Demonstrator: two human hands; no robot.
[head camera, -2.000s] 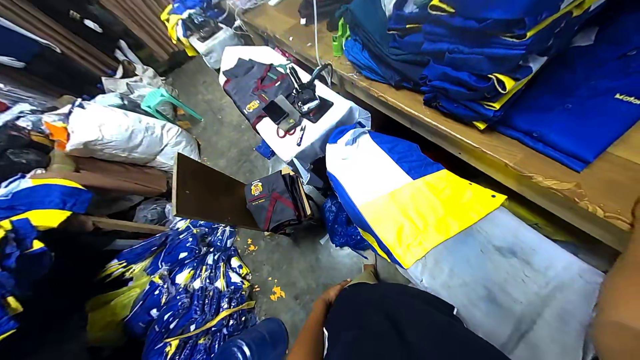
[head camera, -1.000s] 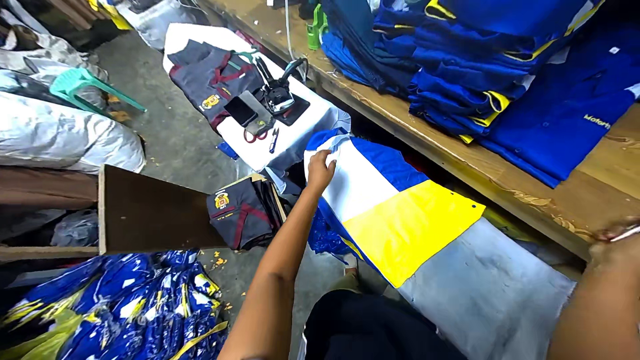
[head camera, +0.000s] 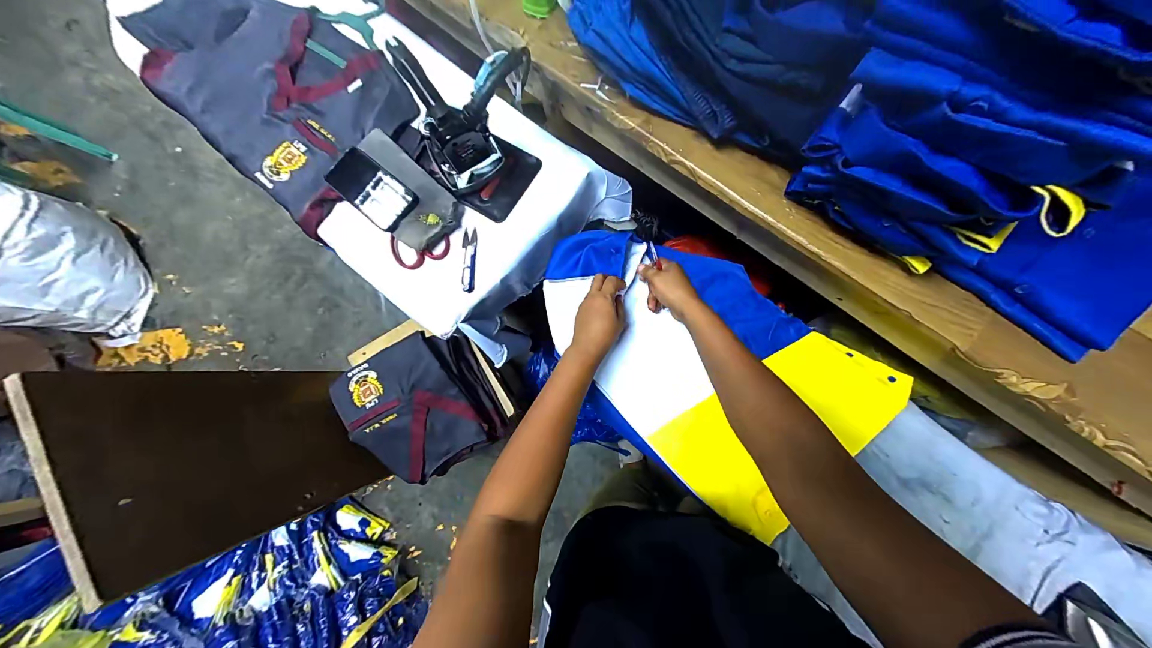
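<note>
A blue, white and yellow garment (head camera: 666, 378) lies spread over a padded board covered in grey cloth (head camera: 954, 486). My left hand (head camera: 600, 317) pinches the garment's fabric near its blue upper end. Just beside it, my right hand (head camera: 668, 286) holds a small tool with a metal tip and some red, perhaps thread snips, against the same spot. The tool is mostly hidden by my fingers. Past the hands, a white-covered board (head camera: 409, 306) carries a dark grey garment with maroon trim (head camera: 243, 99), thread snips (head camera: 469, 259) and red-handled scissors (head camera: 418, 252).
Piled blue garments (head camera: 972, 180) rest on the wooden table (head camera: 720, 189) at right. Folded grey shirts (head camera: 414, 405) sit at the end of a dark brown board (head camera: 198, 459). Wrapped blue and yellow garments (head camera: 297, 585) lie below left, and a white sack (head camera: 63, 261) stands farther left.
My left hand has come onto the garment's upper end, where it stays. My right hand, at the right edge a second ago, has moved in beside it with a small tool. The view has moved closer.
</note>
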